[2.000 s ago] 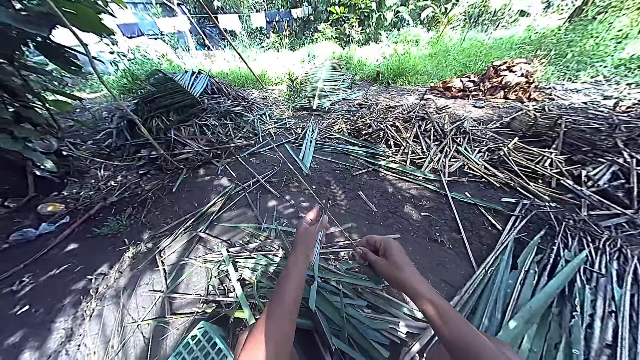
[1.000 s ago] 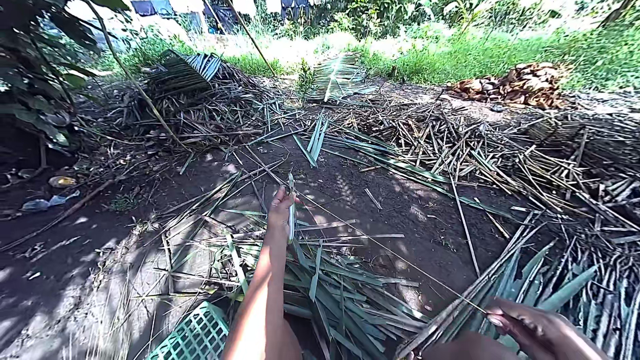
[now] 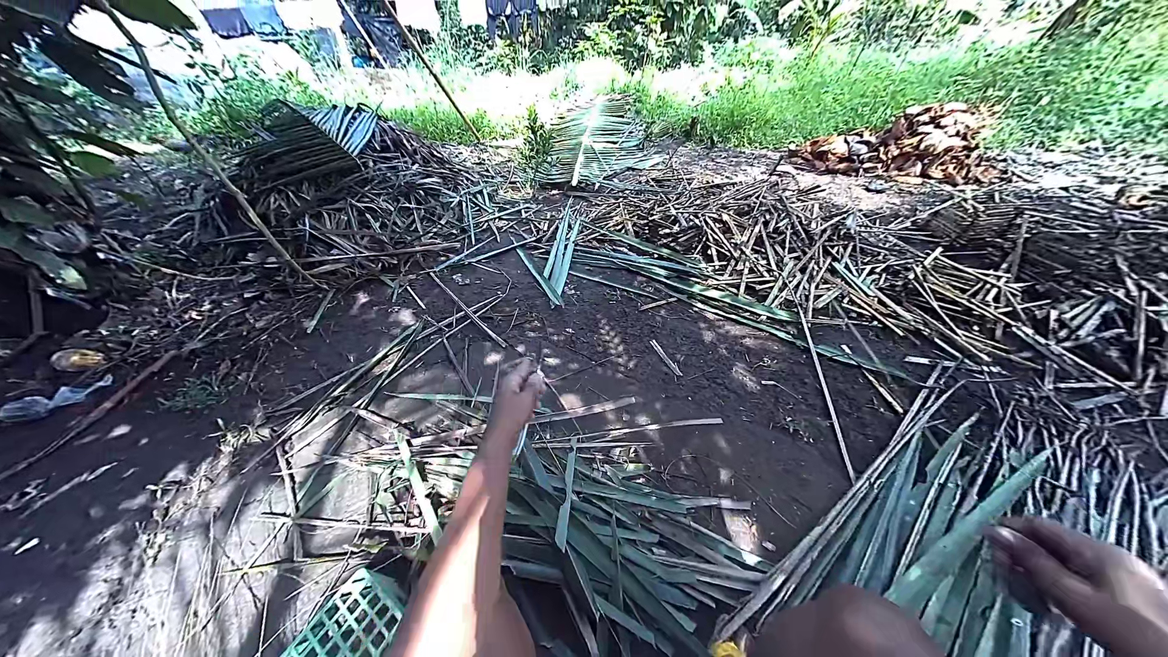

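Observation:
My left hand (image 3: 518, 388) is held out above the bare soil with its fingers closed around a small, thin object that is mostly hidden. Below it lies a heap of cut green palm leaflet strips (image 3: 630, 547). At the lower right, my right hand (image 3: 1068, 570) is beside a broad green palm leaflet (image 3: 972, 534), its fingertips at the leaflet's edge. Whether those fingers grip it cannot be told. Under and around that hand spreads a pile of long palm leaflets (image 3: 876, 511).
A green plastic crate (image 3: 351, 616) stands at the bottom, left of my forearm. Dry palm stalks (image 3: 757, 228) lie beyond the soil, with a palm frond (image 3: 589, 146) behind them. Brown husks (image 3: 912, 146) are heaped at the back right. Plastic litter (image 3: 55, 400) lies at far left.
Two seconds ago both hands were close together; the right hand then drew a long thin strip toward the lower right. That strip no longer shows, and the right hand is at the leaflet pile.

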